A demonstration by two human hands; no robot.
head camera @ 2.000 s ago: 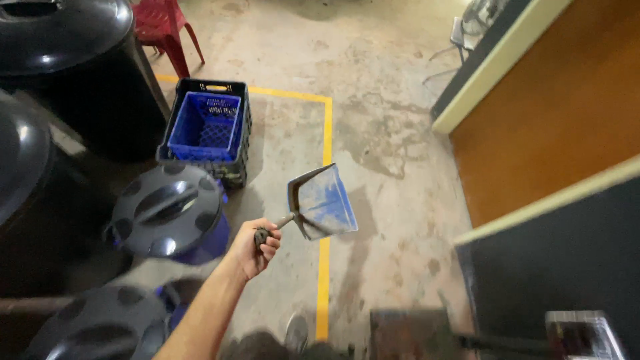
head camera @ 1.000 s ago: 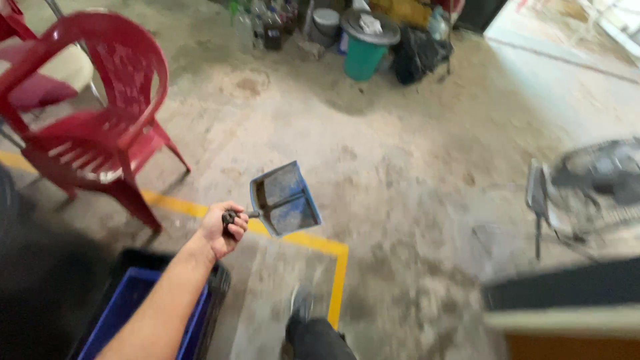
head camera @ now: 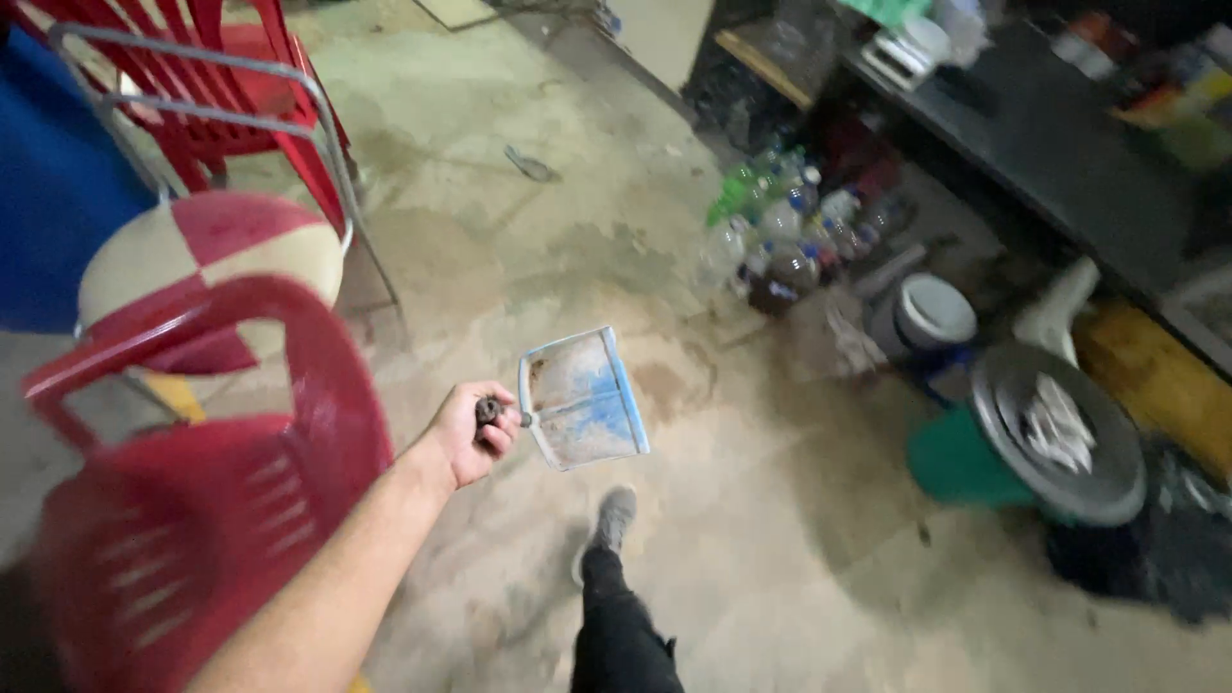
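My left hand (head camera: 474, 433) is closed around the dark handle of a dustpan (head camera: 587, 399), held out over the concrete floor near the middle of the view. The pan is worn, with blue and whitish patches and brown dirt near its back edge. Its wide edge points to the right, away from my fingers. My right hand is out of view. Below the dustpan, my leg in dark trousers and a grey shoe (head camera: 617, 515) show on the floor.
Red plastic chairs (head camera: 183, 500) and a round-seated metal chair (head camera: 207, 274) stand at the left. Plastic bottles (head camera: 784, 226) lie at upper right, beside a white-lidded bucket (head camera: 934, 308). A green bin (head camera: 962, 460) with a grey lid and a black bag (head camera: 1145, 549) are at right, below a dark counter (head camera: 1039, 135).
The view has moved a long way, from the black bins and crates past the red chair to the bottles and green bin. My left hand still holds the dustpan out in front.
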